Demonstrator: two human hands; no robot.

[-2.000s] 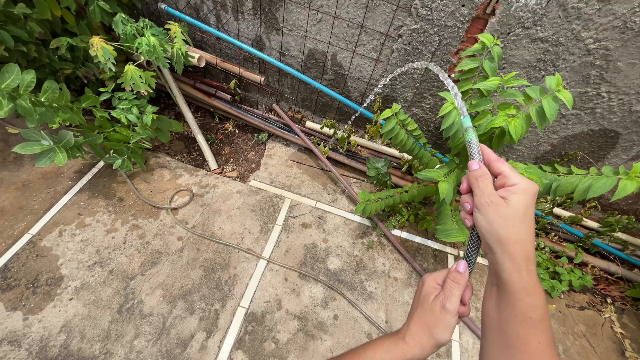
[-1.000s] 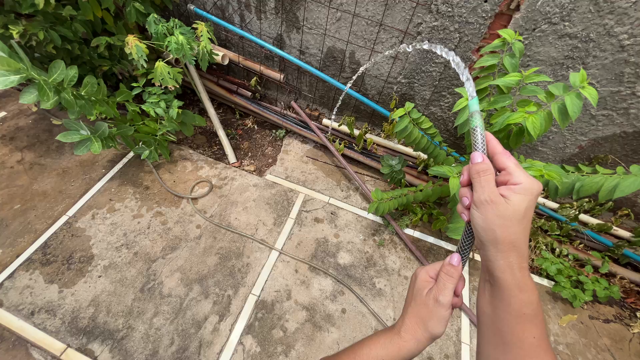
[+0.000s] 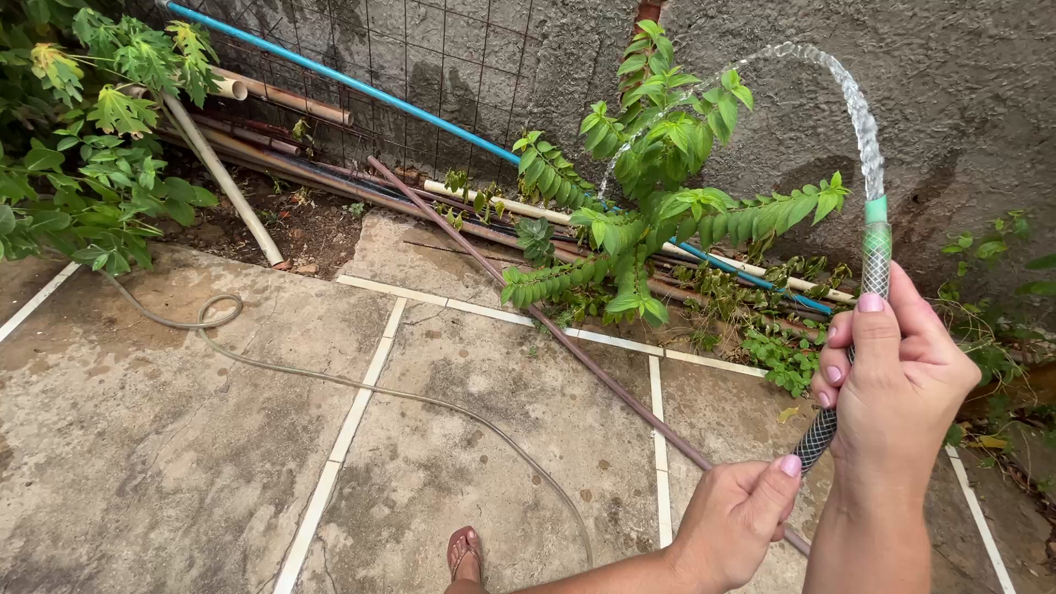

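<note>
My right hand [image 3: 895,363] is closed around a braided garden hose [image 3: 876,256] just below its green end, which points upward. Lower down, my left hand [image 3: 738,516] grips the same hose, its dark braided part showing between the two hands. Out of the hose end a stream of water [image 3: 854,99] rises, arcs to the left and falls behind the leaves of a green shrub [image 3: 660,157] by the wall.
Pipes, including a blue one [image 3: 371,91], lie along the rough wall [image 3: 949,107]. A long brownish pole [image 3: 610,379] crosses the paving. A thin clear hose [image 3: 429,400] loops over the slabs. Leafy plants [image 3: 91,181] stand left; a sandaled foot [image 3: 464,553] is below.
The water's arc, earlier falling left of the shrub, now passes over and behind it. Both hands keep their hold on the hose. The view has shifted, and a foot has come into it.
</note>
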